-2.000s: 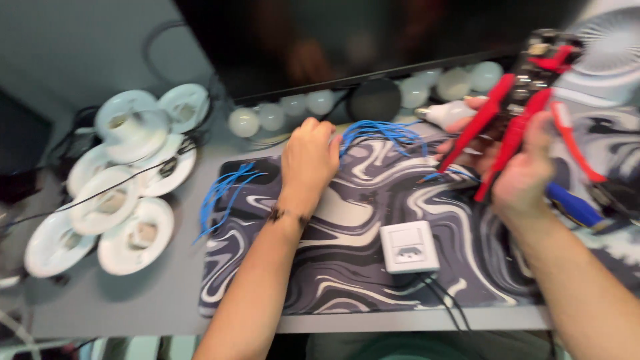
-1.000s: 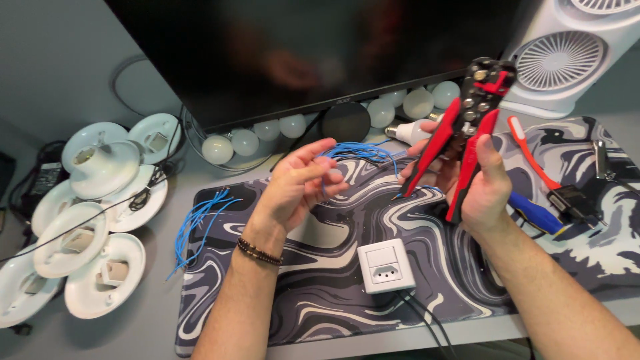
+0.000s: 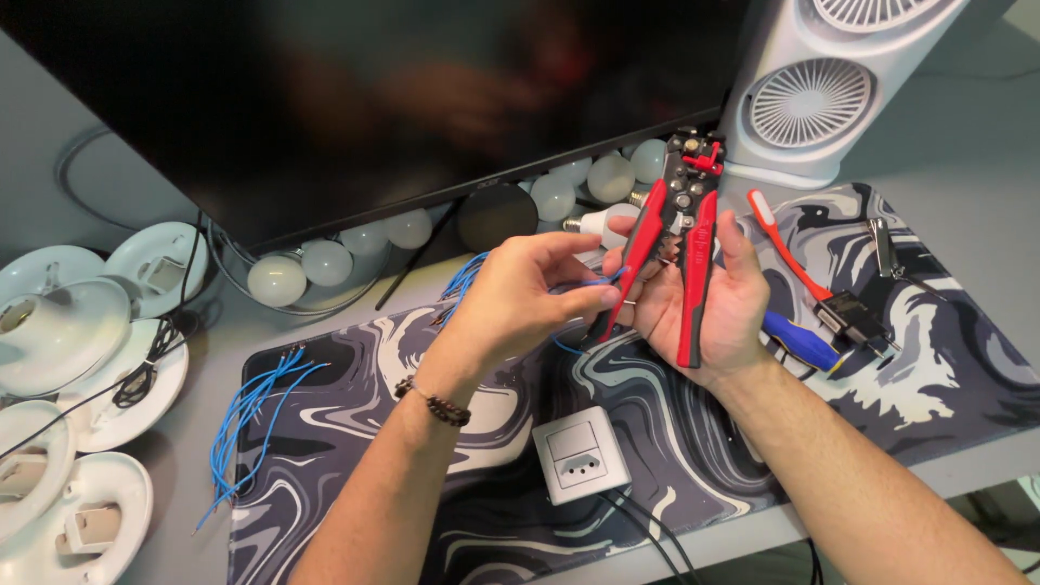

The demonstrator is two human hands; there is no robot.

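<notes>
My right hand holds a wire stripper with red and black handles, jaws up, the handles apart over the palm. My left hand is beside it, thumb and fingers pinching a blue insulated wire near the left handle. One bundle of blue wires lies at the mat's left edge; another bundle is partly hidden behind my left hand. Below the hands, a white switch and socket unit sits on the marbled desk mat, with black cables running from it.
White lamp holders are piled at left. Light bulbs line the monitor's base. A white fan unit stands at back right. A blue-handled tool, a black plug adapter, a red USB lamp and a nail clipper lie at right.
My left hand, with fingers spread beside the stripper one second ago, has moved right to the stripper's left handle and now pinches a blue wire. The stripper remains in my right hand.
</notes>
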